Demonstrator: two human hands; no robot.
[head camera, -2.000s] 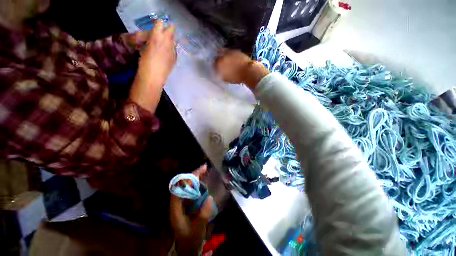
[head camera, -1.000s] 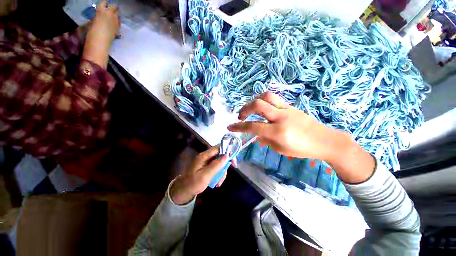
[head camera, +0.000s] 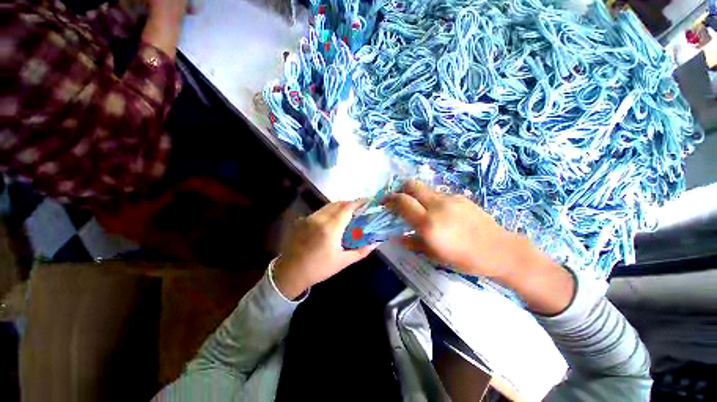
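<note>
A packed cable (head camera: 368, 229) with a blue card and an orange-red spot is held between my two hands above the table's front edge. My left hand (head camera: 318, 245) grips its lower, left end around the blue card. My right hand (head camera: 446, 228) has its fingers on the upper, right end, at a shiny clear sleeve. The fingers hide part of the cord and the sleeve.
A large bulk cable pile (head camera: 511, 102) covers the table behind my right hand. A cluster of carded cables (head camera: 310, 106) stands left of it. The white table (head camera: 228, 47) runs diagonally. A person in a plaid shirt (head camera: 79, 118) is at the left. A brown carton (head camera: 86, 330) is at lower left.
My right hand has come down onto the pack and now touches it beside my left hand. The pack has turned, showing its orange-red spot. The view has shifted slightly, and the pile appears higher.
</note>
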